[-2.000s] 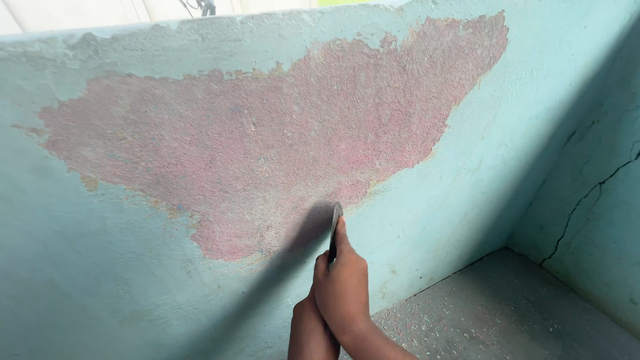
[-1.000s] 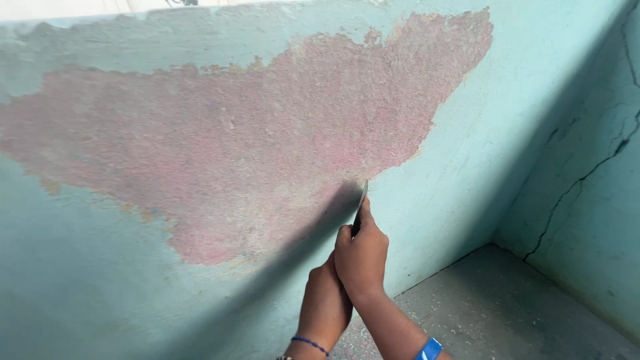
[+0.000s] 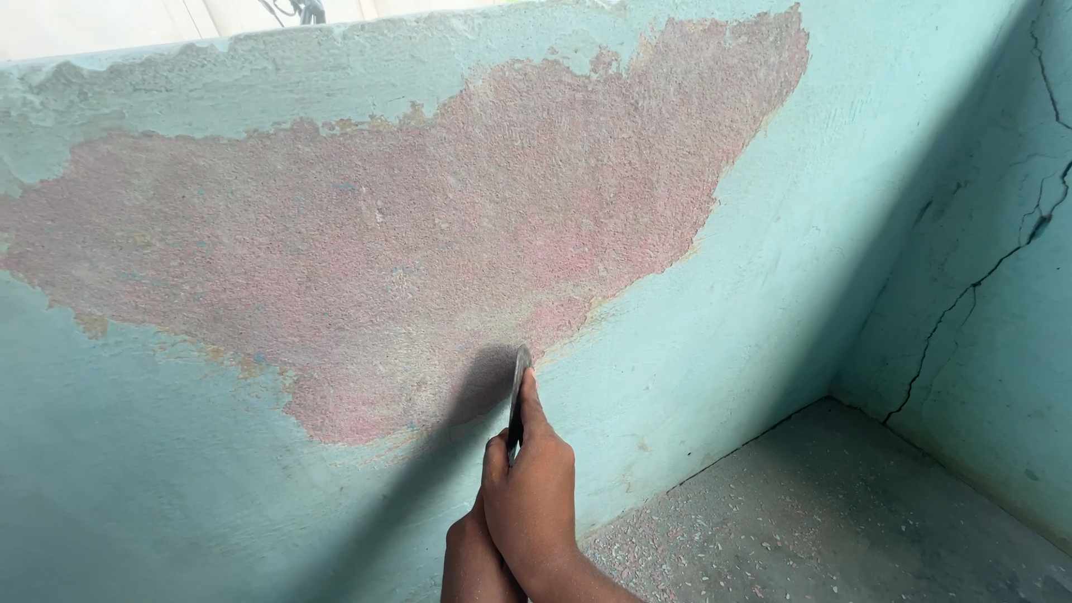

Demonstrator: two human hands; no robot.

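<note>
My right hand (image 3: 536,494) is closed around a flat metal scraper (image 3: 521,360), its index finger stretched along the blade. The scraper's tip is at the lower edge of a rough pink and grey bare patch (image 3: 435,226) on the turquoise painted wall (image 3: 712,352). Beneath and to the left of the right hand is my left hand (image 3: 477,544), crossed under it; its fingers are mostly hidden, and whether they also grip the handle cannot be made out. A dark shadow runs from the scraper down to the left.
Paint flakes (image 3: 712,544) litter the grey concrete floor (image 3: 837,494) at the lower right. The adjoining turquoise wall (image 3: 1005,335) has a long branching crack (image 3: 946,322). Along the top, the wall's edge (image 3: 251,46) is rough, with a dark object (image 3: 301,10) beyond it.
Both hands and the scraper moved up and right along the patch's lower edge, then back down and left. The view has shifted as well.
</note>
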